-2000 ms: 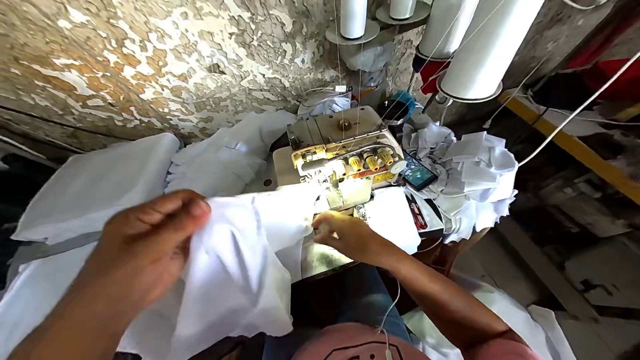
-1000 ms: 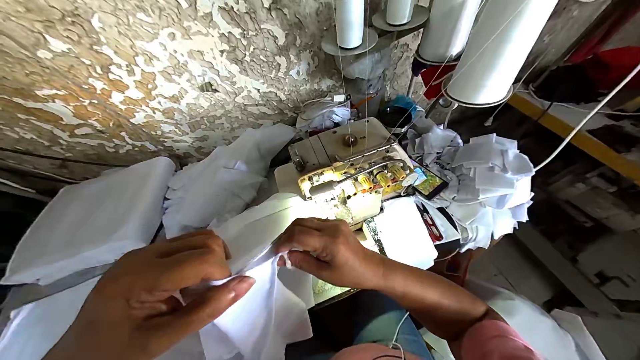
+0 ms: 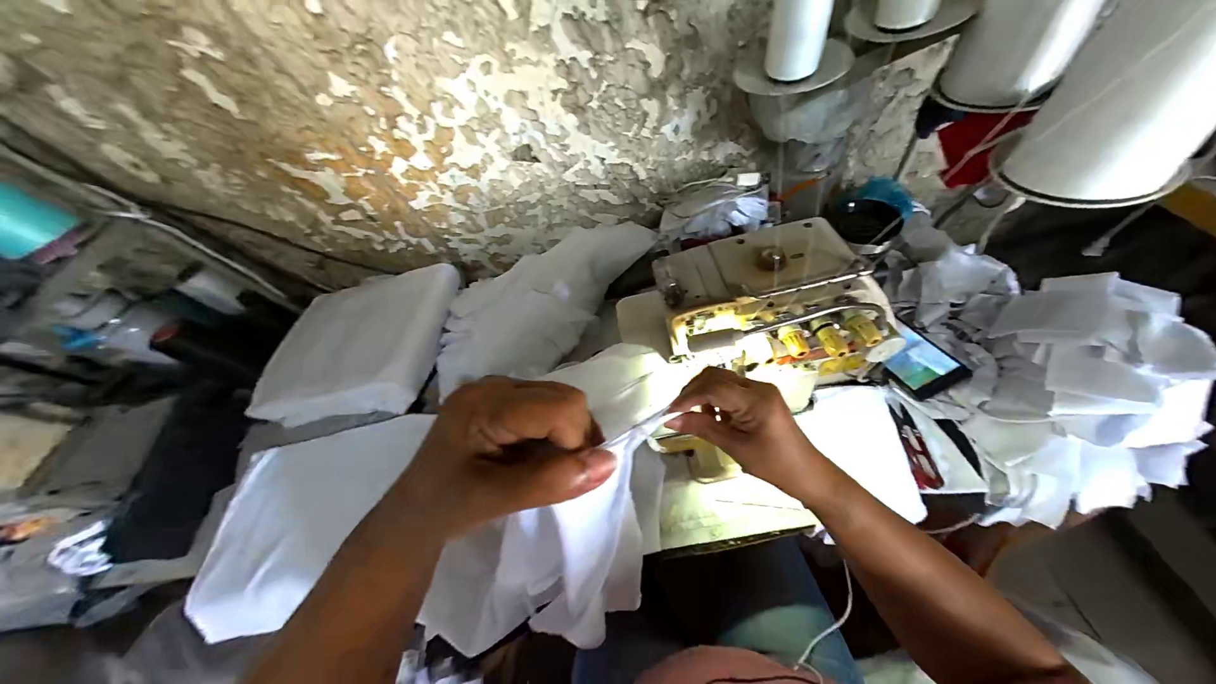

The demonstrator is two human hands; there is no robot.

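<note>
Both my hands pinch one edge of a white cloth (image 3: 579,532), stretched between them just in front of an overlock sewing machine (image 3: 769,294). My left hand (image 3: 518,456) grips the edge between thumb and curled fingers, left of the machine. Close to the lit needle area, my right hand (image 3: 736,418) pinches the same edge between thumb and fingertips. The rest of the cloth hangs in folds over the table's front edge. Part of it lies behind my hands by the presser foot, whose contact with the cloth cannot be made out.
Folded white cloth stacks (image 3: 356,342) lie at the left, with loose white pieces (image 3: 532,304) beside them. Right of the machine are a phone (image 3: 921,361), red-handled snips (image 3: 917,456) and a heap of white pieces (image 3: 1102,380). Large thread cones (image 3: 1107,104) stand above right; a peeling wall rises behind.
Two seconds ago my hands were farther apart; they have come closer together along the cloth. Since one second ago, my left fingers have curled more tightly at the edge. The view has shifted left.
</note>
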